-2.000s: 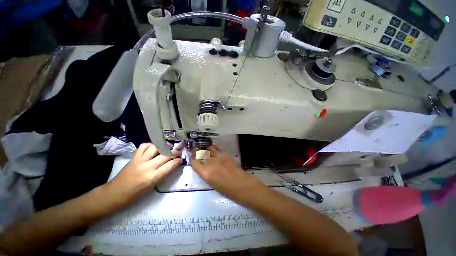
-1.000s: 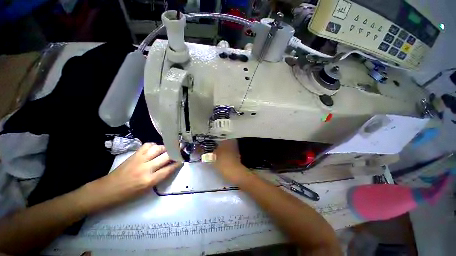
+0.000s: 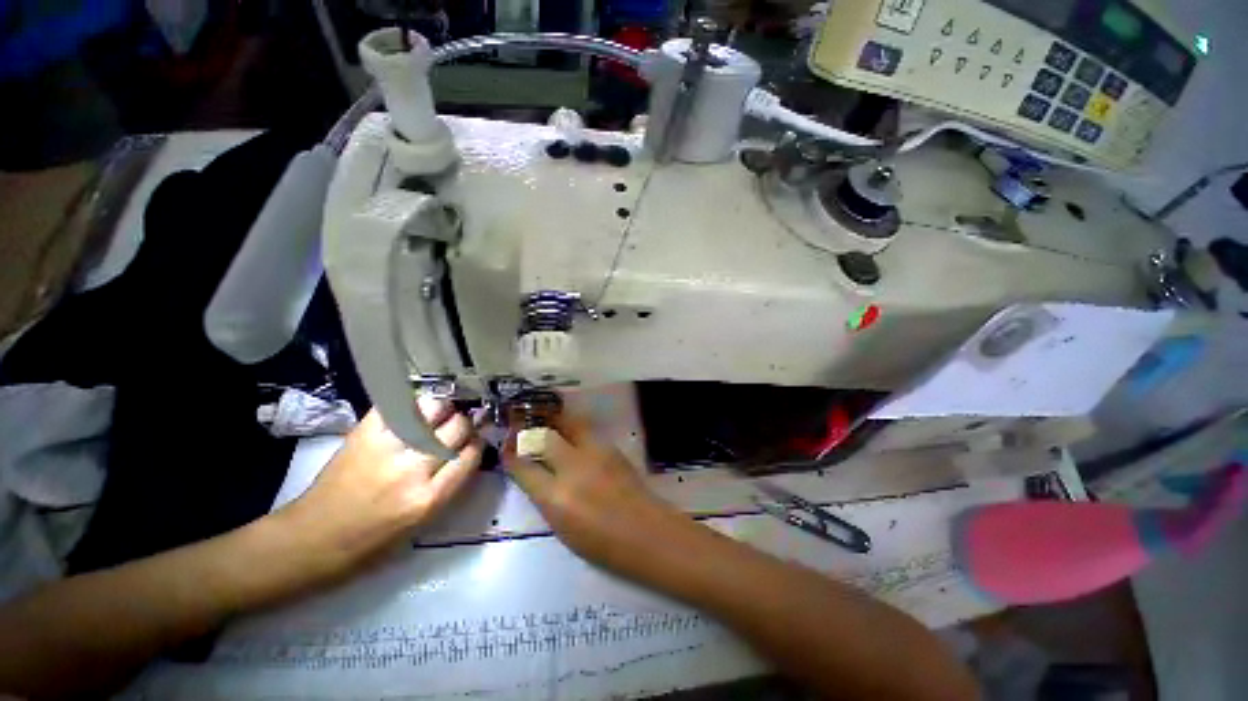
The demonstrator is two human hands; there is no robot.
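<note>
The cream sewing machine (image 3: 712,288) stands across the table. My left hand (image 3: 390,473) is at the left of the presser foot, fingertips bent down on a small pale piece (image 3: 490,427). My right hand (image 3: 575,479) is just right of the foot, its fingertips partly hidden behind the thread guide parts. The piece between my fingertips is small and mostly covered, so its edges cannot be told. The black garment (image 3: 178,370) lies heaped left of the machine, with a crumpled white cloth part (image 3: 308,414) beside my left hand.
Thread snips (image 3: 821,523) lie right of my right hand. A pink object (image 3: 1054,551) is at the right table edge. A white paper (image 3: 1027,363) hangs on the machine. The lamp (image 3: 271,260) hangs left of the head, the control panel (image 3: 1013,69) is top right. Grey cloth (image 3: 55,473) lies far left.
My right hand has come back from behind the foot area to the front beside it. My left hand stays by the foot, its fingers more bent. The view has shifted slightly.
</note>
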